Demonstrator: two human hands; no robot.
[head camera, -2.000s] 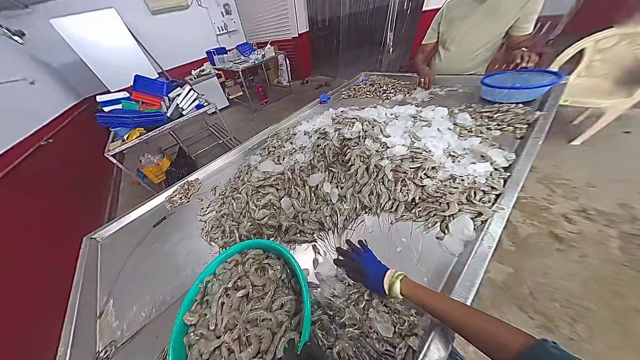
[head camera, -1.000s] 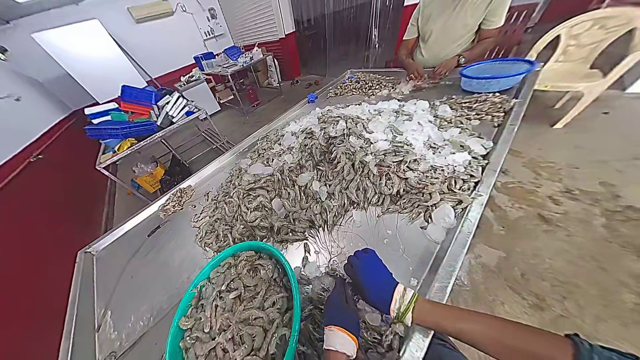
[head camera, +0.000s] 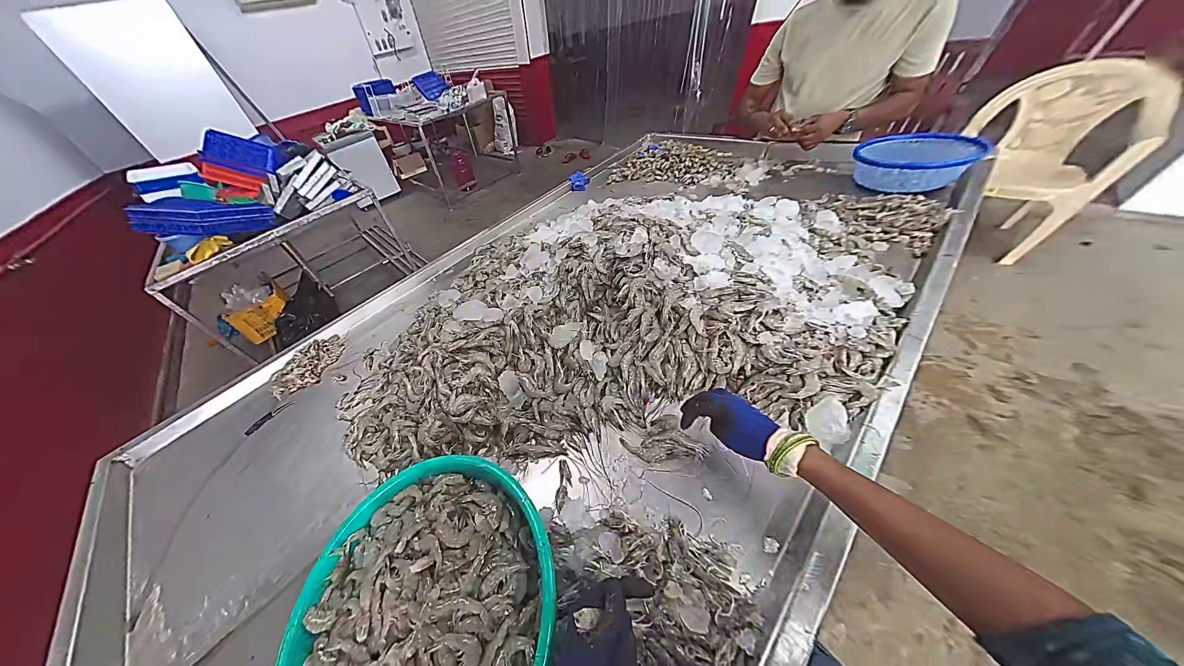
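A large heap of raw shrimp (head camera: 555, 324) lies on the steel table (head camera: 222, 499), with crushed ice (head camera: 740, 240) over its far side. My right hand (head camera: 735, 424), in a blue and dark glove, is at the heap's near edge, its fingers curled beside some shrimp; whether it grips any is unclear. At the bottom, my left hand (head camera: 601, 615), in a dark glove, touches a smaller pile of shrimp (head camera: 684, 573); its fingers look spread, partly cut off by the frame. Left of it stands a green plastic basin (head camera: 310, 592) filled with shrimp.
Across the table a person (head camera: 851, 65) handles something small near a blue basin (head camera: 925, 176). A small shrimp pile (head camera: 310, 363) and a thin dark object (head camera: 268, 418) lie at the left. Beyond are a rack with trays (head camera: 199, 217) and a plastic chair (head camera: 1082, 120). A raised rim edges the table.
My right hand has moved from the small near pile forward to the big heap's edge. My left hand remains low by the basin. The person opposite now has both hands raised together.
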